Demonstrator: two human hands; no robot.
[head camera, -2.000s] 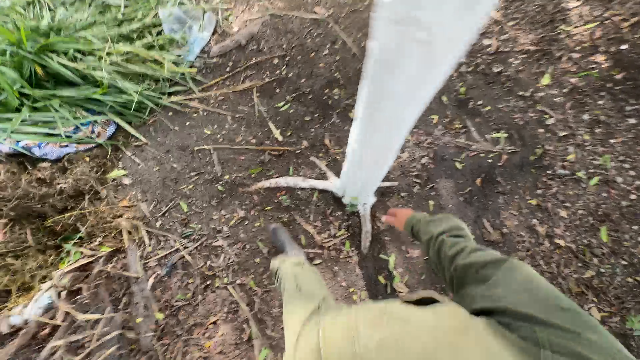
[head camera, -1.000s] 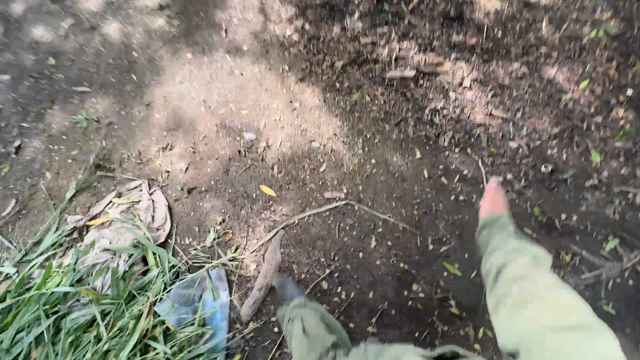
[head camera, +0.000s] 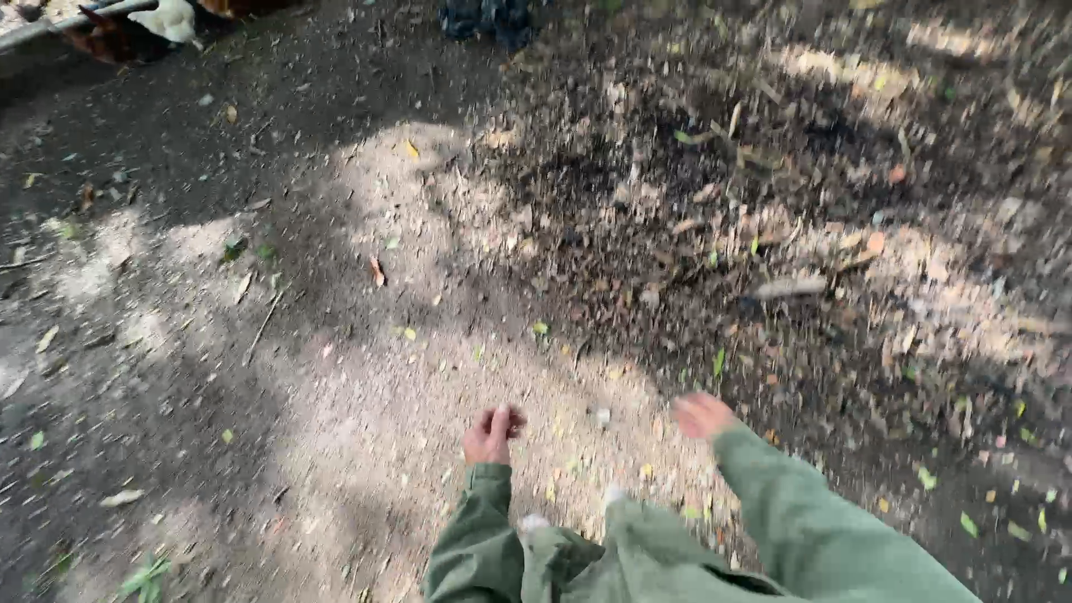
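Both of my arms, in green sleeves, hang over a dirt path (head camera: 368, 368) at the bottom of the head view. My left hand (head camera: 492, 434) has its fingers curled loosely; whether anything lies within them cannot be told. To its right, my right hand (head camera: 702, 415) is blurred, with its fingers stretched out to the left and nothing visible in it. The two hands are apart. Below and between them show my green trousers (head camera: 662, 544) and the pale tips of my shoes.
A white chicken (head camera: 170, 21) and a dark brown chicken (head camera: 105, 38) are at the upper left, by a pale pole (head camera: 63, 25). A black plastic-like object (head camera: 486, 21) lies at the top. Leaf litter (head camera: 620, 243) and a piece of wood (head camera: 790, 287) cover ground to the right.
The view has moved along the ground, away from the white-painted trunk, cut grass and blue plastic. My left hand has come into sight. Chickens and the black object now show at the top.
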